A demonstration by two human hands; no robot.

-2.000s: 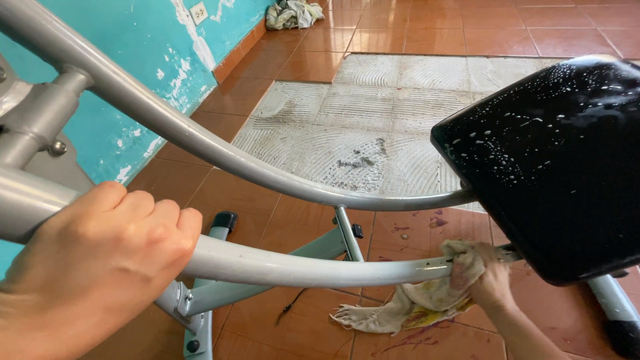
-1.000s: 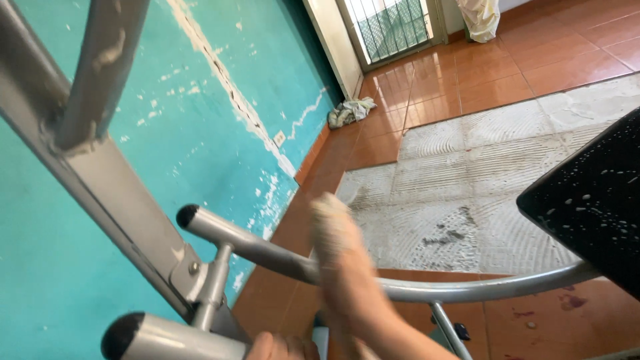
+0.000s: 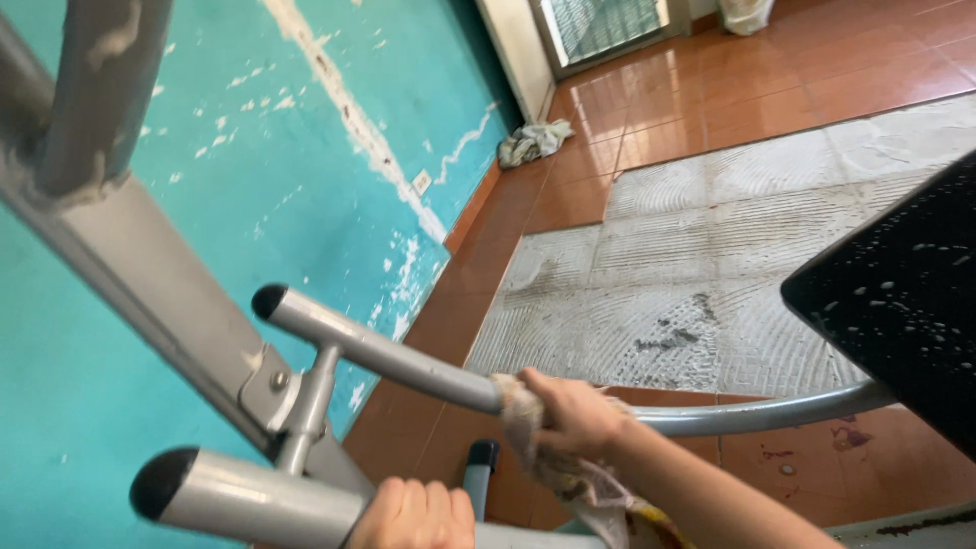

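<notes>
My left hand (image 3: pixel 415 515) grips the nearer grey metal tube (image 3: pixel 267 484) of a frame, to the right of its black end cap (image 3: pixel 164 484). My right hand (image 3: pixel 576 415) is wrapped around the farther curved tube (image 3: pixel 396 362) with a pale, stained cloth (image 3: pixel 526 427) between palm and metal; the cloth's loose end hangs below, partly behind the forearm. A short crosspiece (image 3: pixel 311 404) joins both tubes and is bolted near a thick slanted grey post (image 3: pixel 168 282). At the right, a black panel or pad (image 3: pixel 907 297) with whitish drops and spots meets the farther tube.
A turquoise wall (image 3: pixel 252 175) with peeling paint stands at the left. Beyond the frame, ridged grey mortar (image 3: pixel 663 267) shows amid reddish floor tiles (image 3: pixel 762 91). A crumpled cloth (image 3: pixel 534 142) lies by the wall near a barred door (image 3: pixel 602 30). A capped foot tube (image 3: pixel 480 465) is below.
My right hand with the cloth, low near the black panel two seconds ago, was raised in a blur a second ago and is now on the farther tube. The view has swung toward the wall.
</notes>
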